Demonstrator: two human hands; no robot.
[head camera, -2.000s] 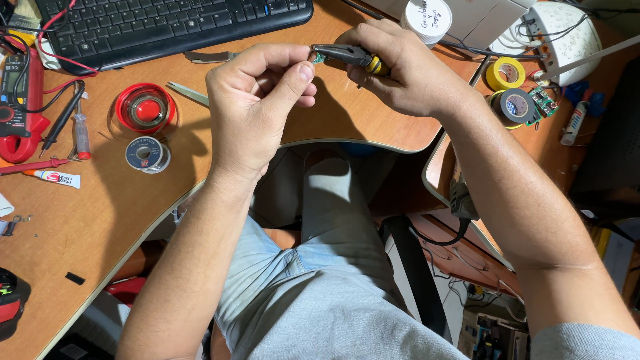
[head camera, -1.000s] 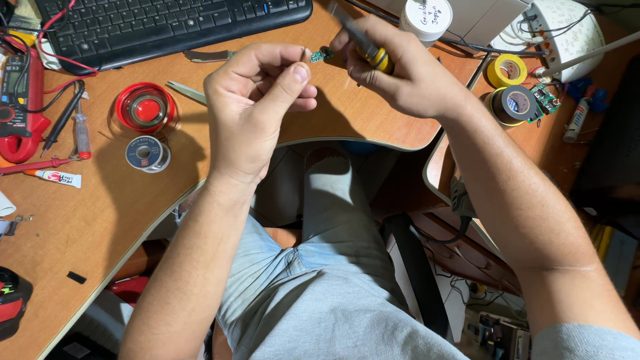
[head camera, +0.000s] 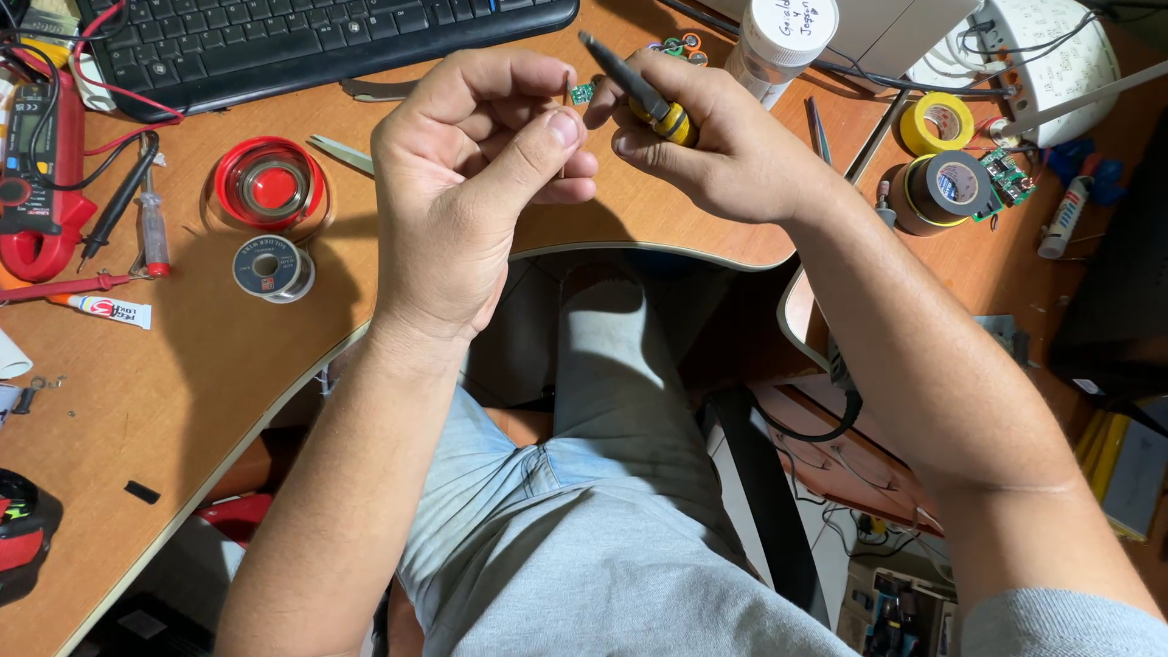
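Observation:
Above the desk's front edge, my left hand (head camera: 484, 173) pinches a thin copper-coloured wire (head camera: 567, 91) between thumb and fingers. A small green circuit board (head camera: 582, 93) shows just right of those fingertips, close to the fingers of my right hand (head camera: 703, 137); whether they touch it cannot be told. Pliers with yellow and black handles (head camera: 673, 120) lie in my right hand, their dark jaws pointing up and left. Behind the right hand, small round components with coloured rims (head camera: 691, 42) lie on the desk.
A black keyboard (head camera: 319, 41) is at the back. On the left are a red dish (head camera: 270, 182), a solder wire spool (head camera: 272, 268), a screwdriver (head camera: 153, 228) and a red clamp meter (head camera: 41, 173). Tape rolls (head camera: 937, 122) and a white-lidded jar (head camera: 787, 36) stand to the right.
Two seconds ago the pliers' jaws were at the small piece by my left fingertips. Now they point up and away from it, and my right fingers are near the board. My left hand has barely moved.

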